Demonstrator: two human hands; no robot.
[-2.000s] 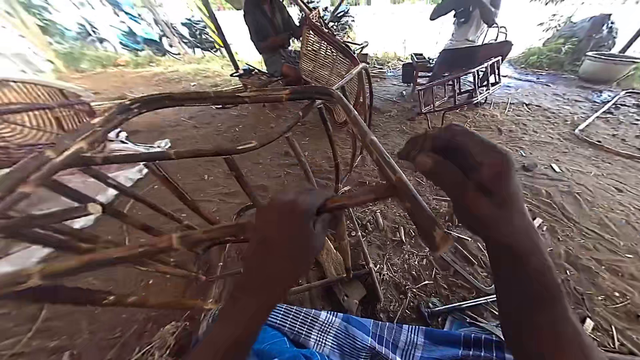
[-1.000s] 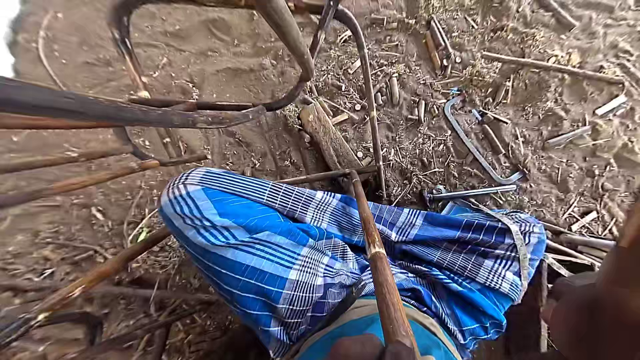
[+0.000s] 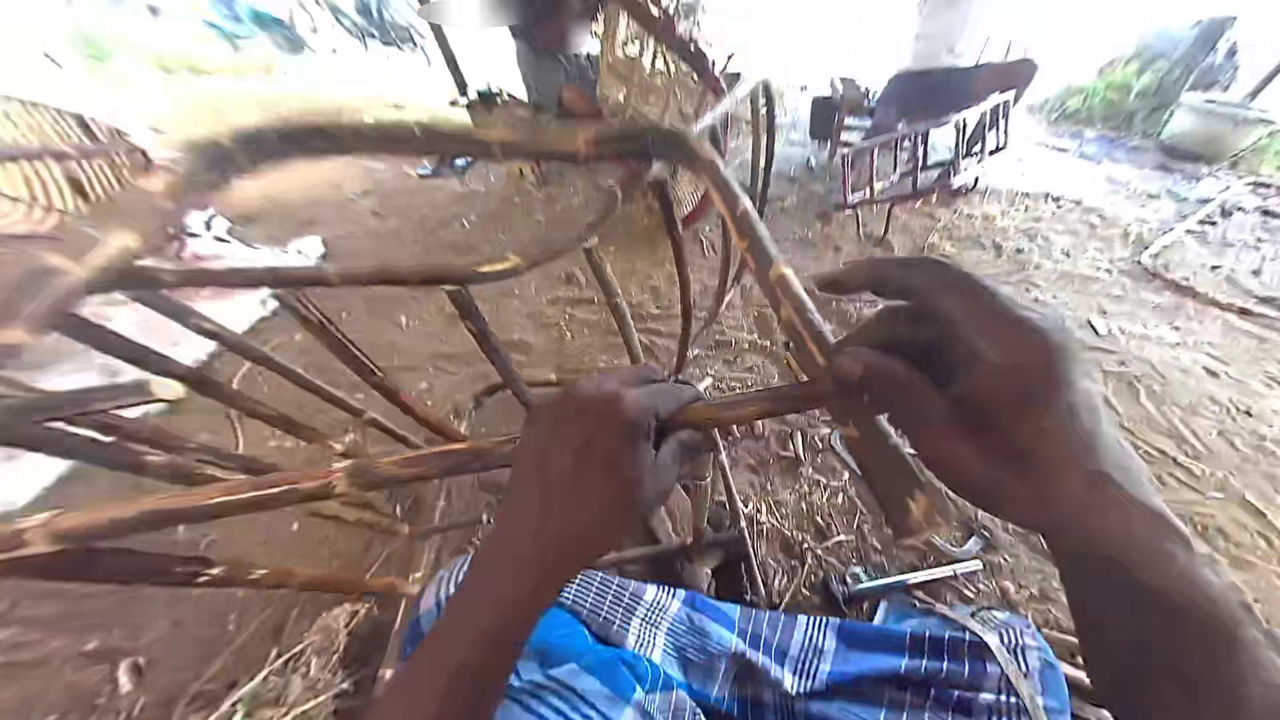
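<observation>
A frame of bent cane poles (image 3: 420, 272) spans the left and middle of the head view. My left hand (image 3: 610, 450) is closed around a short cane piece (image 3: 750, 405), which lies across near the frame's slanting right pole (image 3: 765, 250). At the piece's right end, where it meets that pole, my right hand (image 3: 930, 370) has thumb and fingers on it. Whether the piece is fixed to the pole cannot be told. A blue checked cloth (image 3: 740, 650) covers my lap, below the hands.
A metal tool with a bar handle (image 3: 910, 580) lies on the ground at the right of my lap, among wood chips. Behind are a person (image 3: 560, 60), a slatted cane frame (image 3: 930, 150) and, at the left, a woven cane piece (image 3: 60, 165).
The view has swung down to my lap and back up. Two seconds ago my right hand was raised beside the slanting pole; now it touches the short piece's end.
</observation>
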